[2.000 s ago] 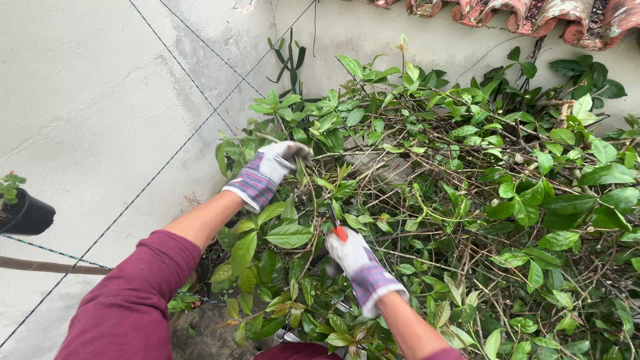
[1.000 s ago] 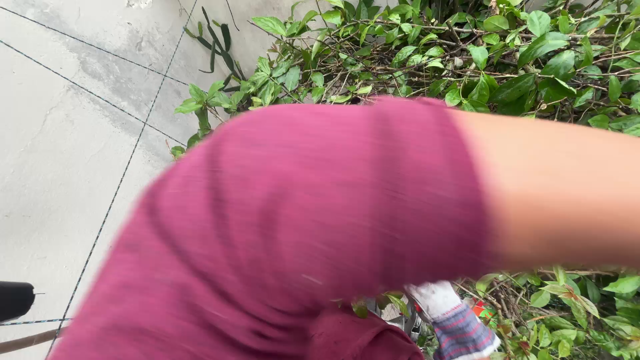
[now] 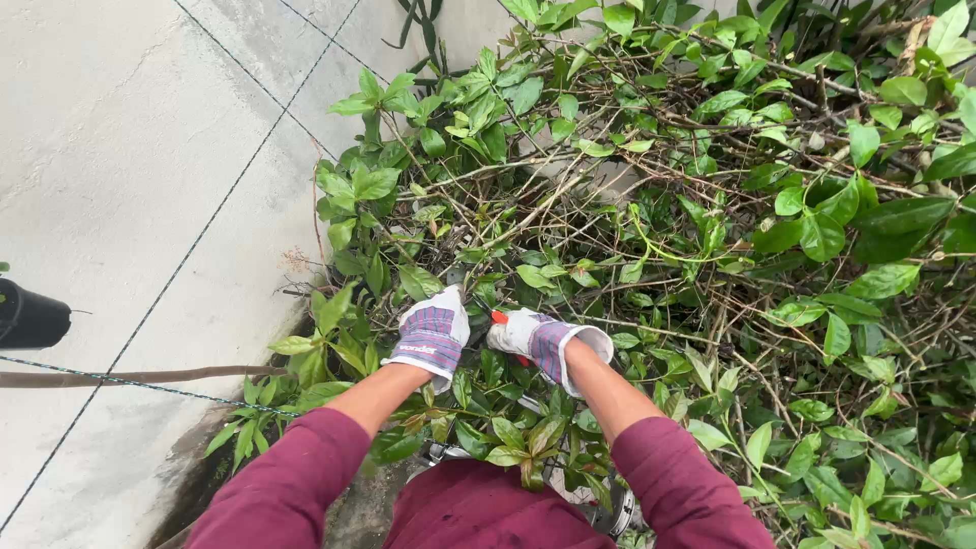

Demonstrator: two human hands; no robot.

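Observation:
Both my hands wear white work gloves with striped backs and reach into a leafy, tangled shrub [image 3: 534,206]. My right hand [image 3: 534,339] is closed around the red-orange handles of a cutting tool [image 3: 499,317], which looks like pruning shears; leaves and the glove hide most of it. Just left of it, my left hand [image 3: 433,328] is among the stems, its fingertips hidden by leaves, so whether it grips a stem does not show. Thin woody branches [image 3: 534,217] cross right above both hands.
A pale wall [image 3: 114,191] on the left carries crossed dark cords [image 3: 202,232]. A black plant pot [image 3: 30,314] hangs at the left edge, above a brown pole or pipe [image 3: 168,375]. Metal parts, perhaps of a ladder [image 3: 621,509], show beside my body.
An arm that swept across the view one second ago has drawn back. Both hands are now close together low in the shrub, my left hand lower than two seconds ago.

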